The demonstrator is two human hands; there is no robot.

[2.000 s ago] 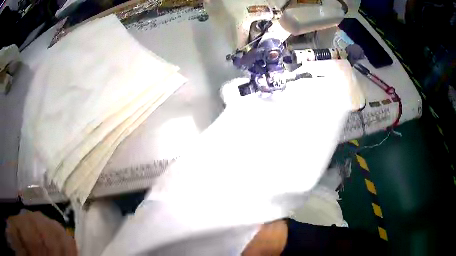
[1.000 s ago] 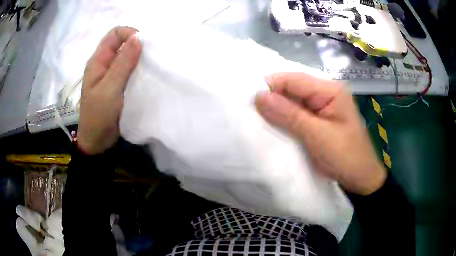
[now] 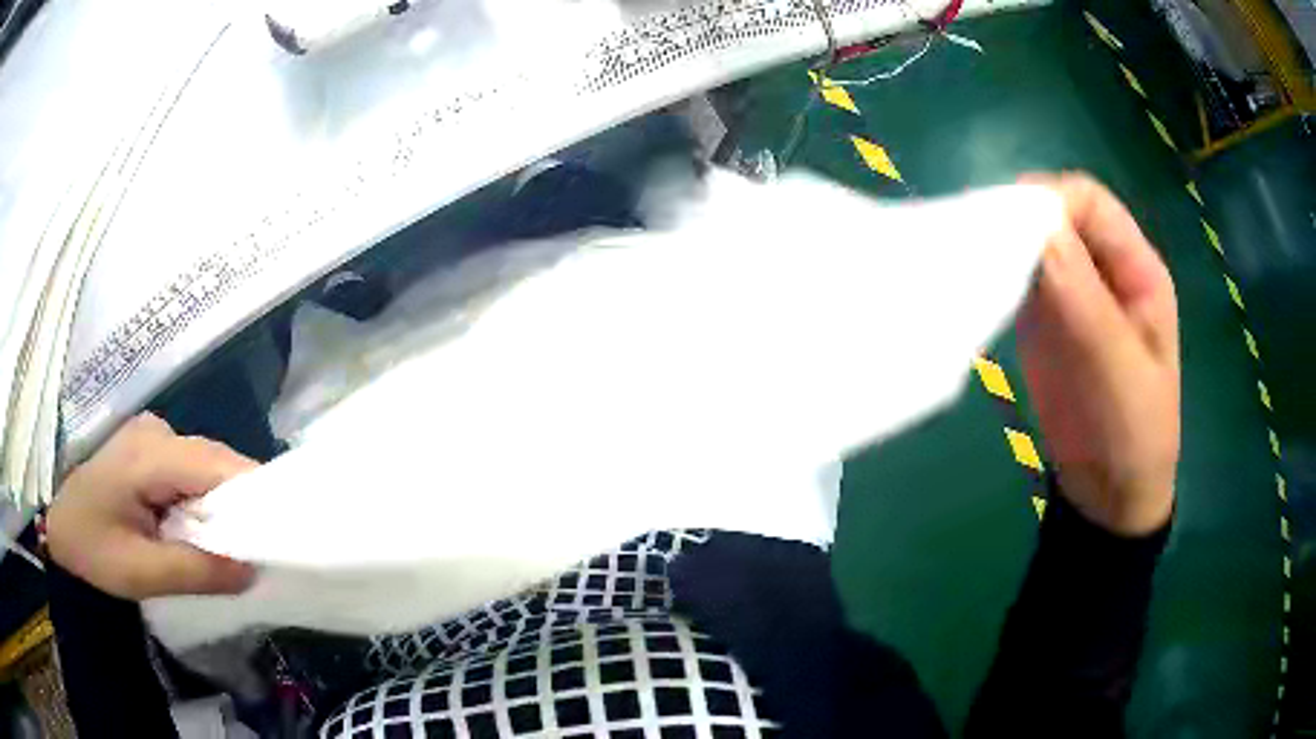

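Note:
A white cloth piece [image 3: 621, 375] is stretched between my two hands over my lap, its surface overexposed and slightly blurred. My left hand [image 3: 152, 505] pinches its left end at the lower left, below the table edge. My right hand [image 3: 1104, 347] grips its right corner at the right, above the green floor. More white cloth [image 3: 354, 347] lies below the table edge, behind the held piece and partly hidden by it.
The white table [image 3: 433, 137] with its ruler-marked front edge runs across the upper left. Stacked cloth edges [image 3: 72, 289] lie on it at the far left. A red cord [image 3: 945, 18] hangs at the top. Yellow-black tape [image 3: 875, 159] marks the green floor.
The view has swung right and down, so the machine is almost out of view. My hands have moved farther apart, the right one outward and the left one lower, stretching the cloth between them.

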